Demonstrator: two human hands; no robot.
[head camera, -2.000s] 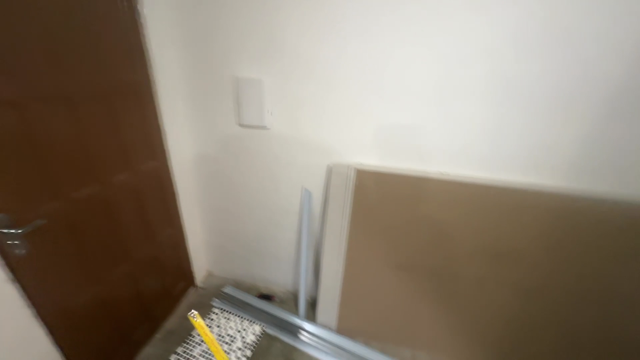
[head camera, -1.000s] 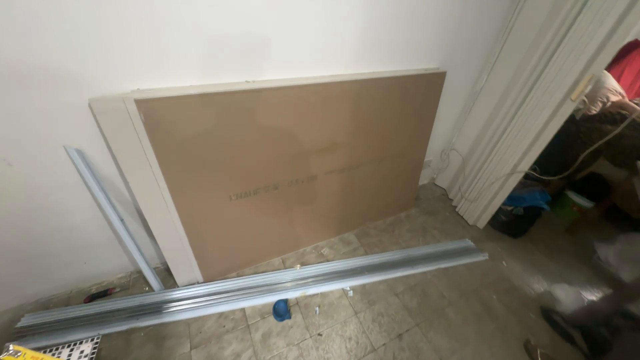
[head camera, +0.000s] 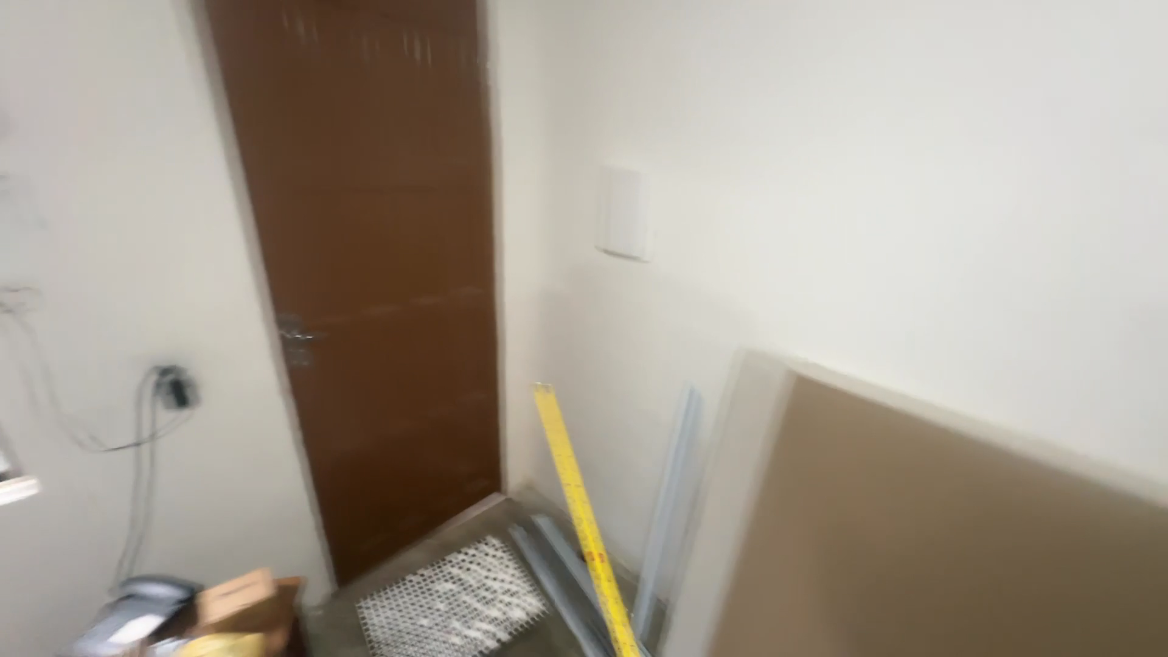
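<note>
Neither of my hands shows in the head view. A yellow tape measure blade (head camera: 577, 502) rises from the bottom edge, its metal-hooked tip in front of the white wall; what holds its lower end is out of frame. Behind it, light metal profiles (head camera: 568, 570) lie on the floor, and one metal profile (head camera: 669, 511) leans upright against the wall. At the right, large brown-faced boards (head camera: 940, 520), likely drywall, lean on the wall. The picture is blurred.
A brown door (head camera: 374, 274) with a metal handle stands left of the corner. A perforated white mat (head camera: 452, 598) lies on the floor before it. Boxes and other items (head camera: 242, 598) are at the lower left, below a wall socket with cables (head camera: 178, 388). A white cover plate (head camera: 624, 213) is on the wall.
The view has swung left from the boards back to the door and corner. More of the yellow tape blade shows than in either earlier frame.
</note>
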